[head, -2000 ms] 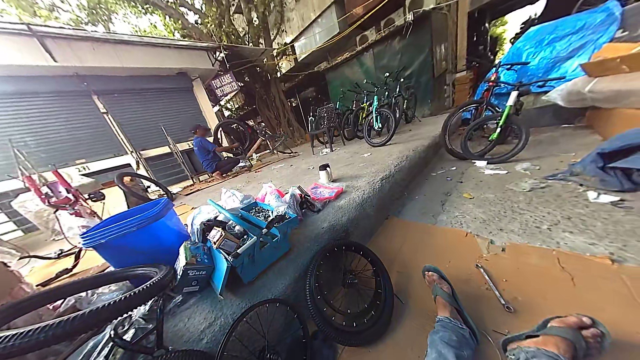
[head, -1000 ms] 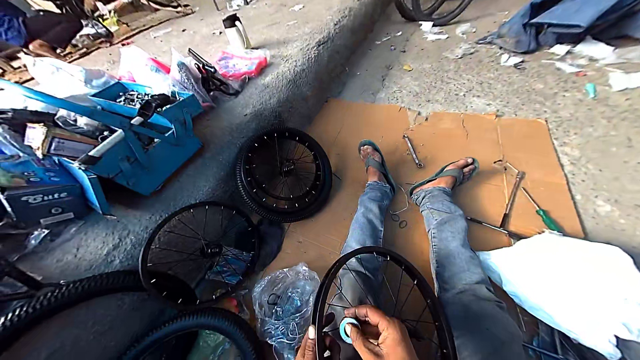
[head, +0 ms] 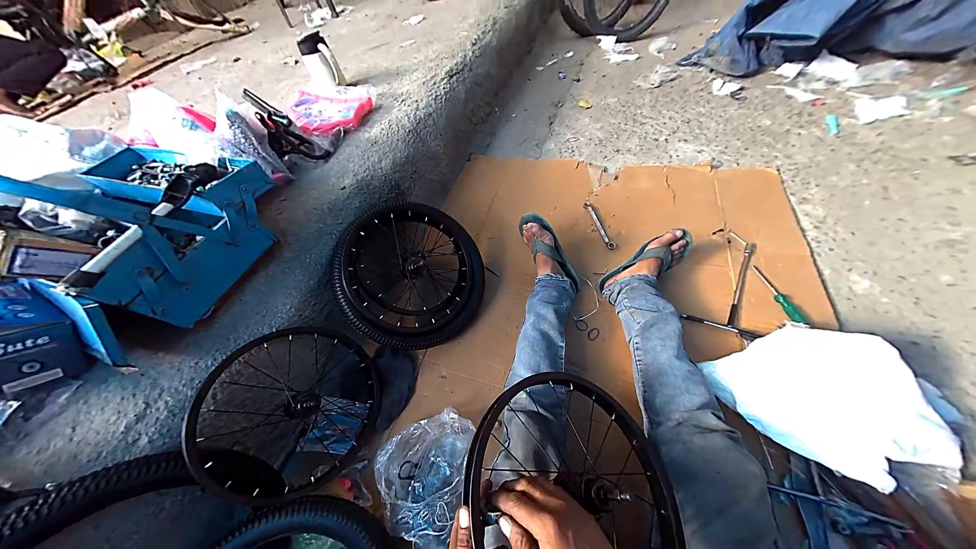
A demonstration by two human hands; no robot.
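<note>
A black spoked bicycle wheel rim (head: 662, 465) without a tyre stands tilted over my lap, its hub (head: 602, 494) to the right of my fingers. My right hand (head: 545, 515) is at the spokes inside the rim, with curled fingers around something small that is mostly hidden. Of my left hand (head: 462, 529), only a thumb or fingertip shows, pressed on the rim's left edge. Left of the rim lies a clear plastic bag (head: 423, 473). Another bare rim (head: 200, 396) leans further left, and a wheel with a tyre (head: 476, 297) lies beyond it.
Cardboard (head: 488, 198) lies under my feet, bearing a wrench (head: 600, 226), a green-handled screwdriver (head: 791, 308) and a socket wrench (head: 738, 286). A white cloth or bag (head: 839, 396) is at my right. At the left are a blue metal toolbox (head: 175, 282), a raised kerb (head: 427, 130) and loose tyres (head: 99, 488).
The view has swung down from the street to my lap. A second ago a light-blue round thing showed in my right hand; now my fingers cover that spot.
</note>
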